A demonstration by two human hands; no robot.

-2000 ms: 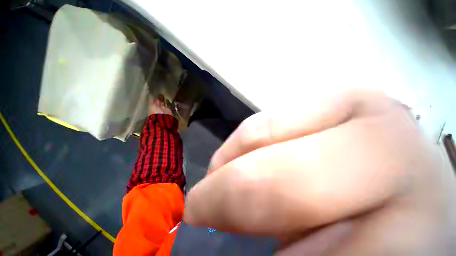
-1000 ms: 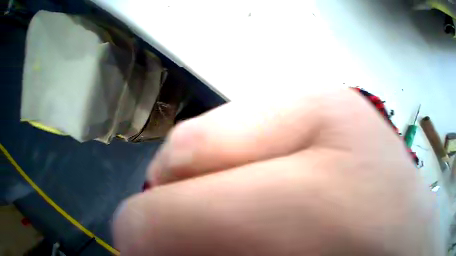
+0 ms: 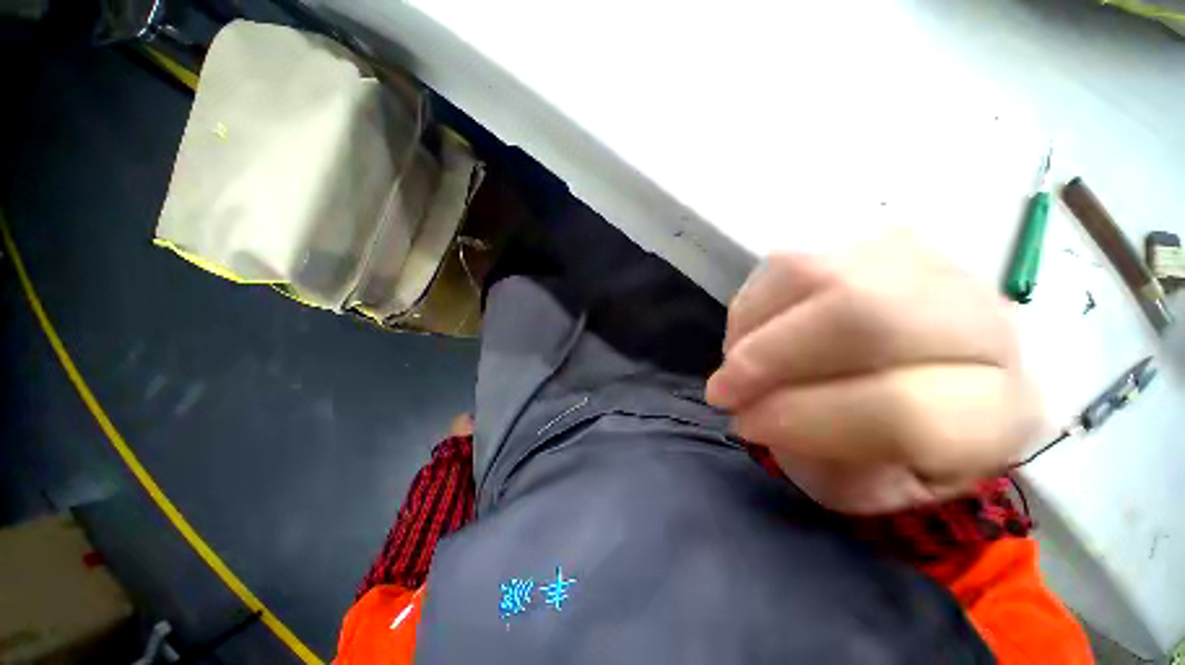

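My right hand (image 3: 871, 377) is raised over the table edge at centre right, slightly blurred. Its fingers are curled closed and no object shows in it. Only a sliver of my left hand (image 3: 461, 425) shows above its red-and-black cuff, beside my grey apron; the rest is hidden. Cream bag bodies (image 3: 267, 150) with yellow bottom edges stand bunched together left of my lap, below the table edge. Neither hand visibly touches them. My lap shows the grey apron.
The white table (image 3: 624, 104) runs diagonally at the upper right. On it are a green-handled tool (image 3: 1031, 247), a brown stick (image 3: 1111, 240), a small dark bottle (image 3: 1166, 251) and a metal tool (image 3: 1120, 392) beside a black cord. A carton (image 3: 59, 591) stands lower left.
My right hand has moved away from the camera and to the right. My left hand, among the bags two seconds ago, is now beside my lap. The apron and table tools have come into clearer view.
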